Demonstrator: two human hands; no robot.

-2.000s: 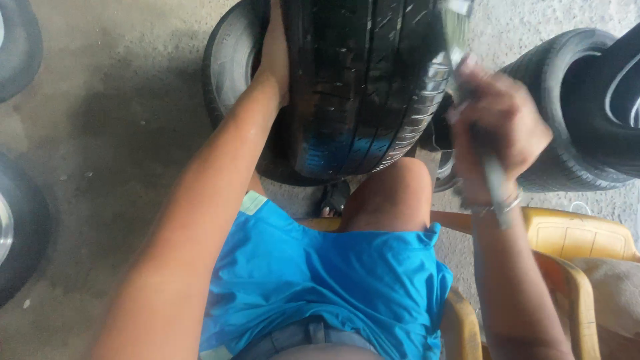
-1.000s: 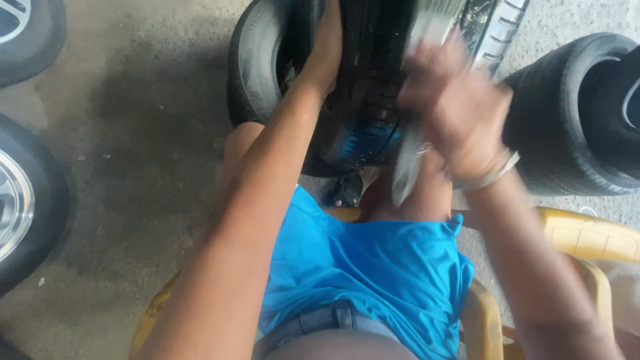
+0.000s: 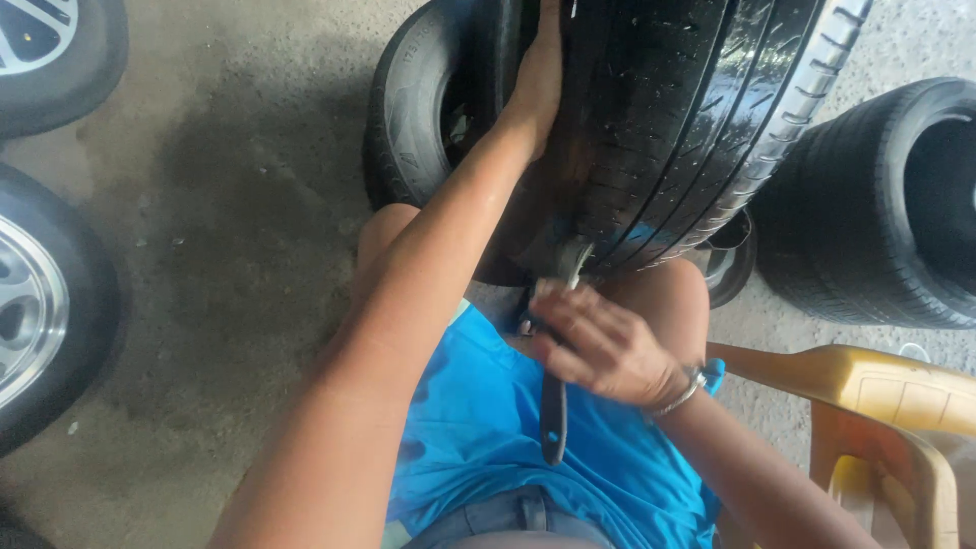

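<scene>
A large black tyre stands upright between my knees, its tread glossy and wet-looking. My left hand lies flat along the tyre's left side near the top of the view; its fingertips are cut off by the frame edge. My right hand, somewhat blurred, grips a paintbrush with a dark handle that points down over my blue shorts. The bristles touch or nearly touch the lower left edge of the tread.
Another tyre lies behind the upright one. Stacked tyres are at the right, near a yellow plastic chair. Wheels with metal rims lie on the concrete floor at the left.
My right hand has moved with the brush from the upper right of the tread down to its lower left edge. My left hand remains at the tyre's left side.
</scene>
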